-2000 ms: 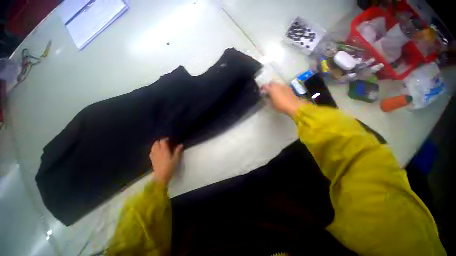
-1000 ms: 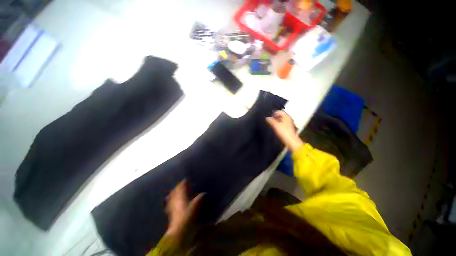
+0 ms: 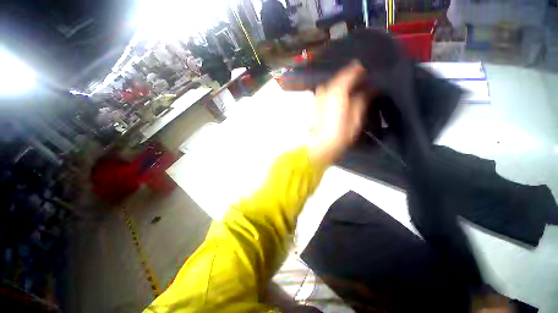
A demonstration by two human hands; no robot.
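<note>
My left hand (image 3: 342, 113), blurred and raised in a yellow sleeve, grips a black cloth piece (image 3: 422, 147) at its upper end. The cloth is lifted, bent over at the top and hangs down to the lower right. A skin-toned part of my right hand (image 3: 497, 302) shows at the bottom edge; its fingers cannot be made out. Another black piece (image 3: 508, 202) lies flat on the white table at the right. A further black piece (image 3: 367, 244) lies at the table's near side.
White paper sheets (image 3: 462, 76) lie beyond the cloth, near a red crate (image 3: 416, 40). Red containers (image 3: 125, 174) stand on the floor at left, near yellow-black floor tape (image 3: 141, 254). Other worktables (image 3: 177, 113) and blurred people are in the background.
The view has swung left and up towards the workshop. My left hand, over cloth on the table before, is now raised with a black piece. My right hand has moved to the bottom edge.
</note>
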